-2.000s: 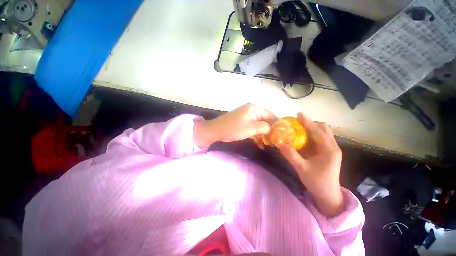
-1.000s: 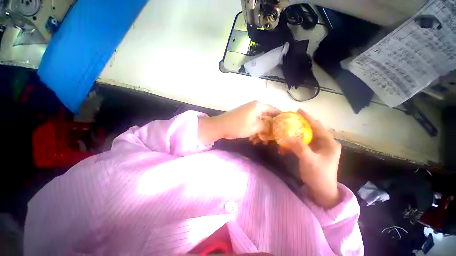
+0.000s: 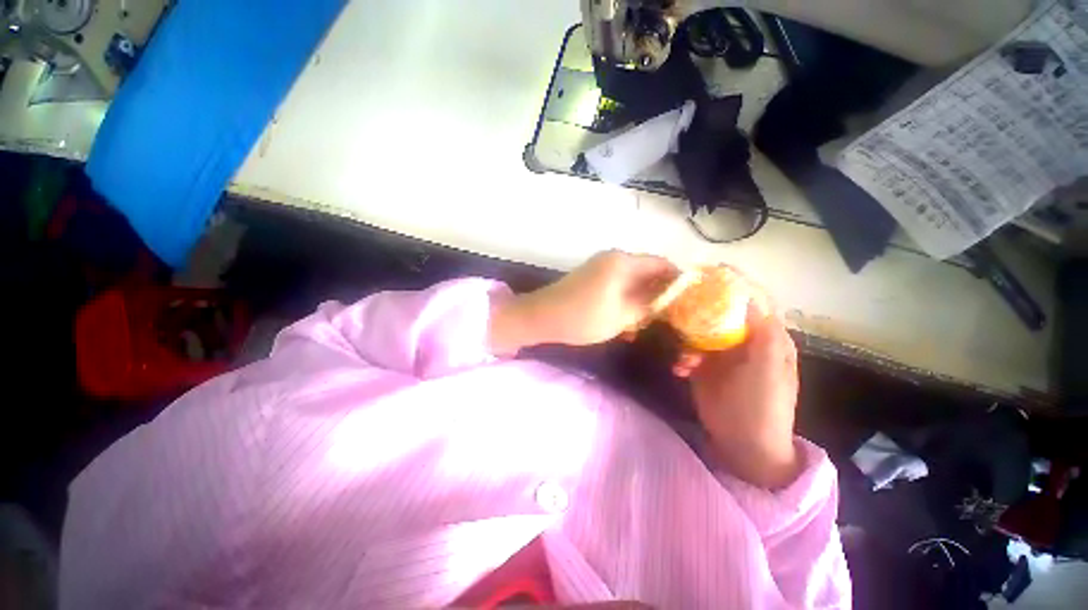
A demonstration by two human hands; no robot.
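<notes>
A partly peeled orange is held between my two bare hands, just in front of the table's front edge and above my lap. My right hand holds the fruit from the right and below, with its fingers curled around it. My left hand is at the fruit's left side, its fingers closed on a piece of the peel. The left fingertips are blurred and partly hidden.
The cream machine table carries the sewing machine head, a white piece and dark cut pieces. A printed sheet hangs at right, a blue cloth at left. A red plastic container stands lower left.
The orange has moved slightly right, and my right hand has turned to hold it more from below. My left hand has shifted a little right.
</notes>
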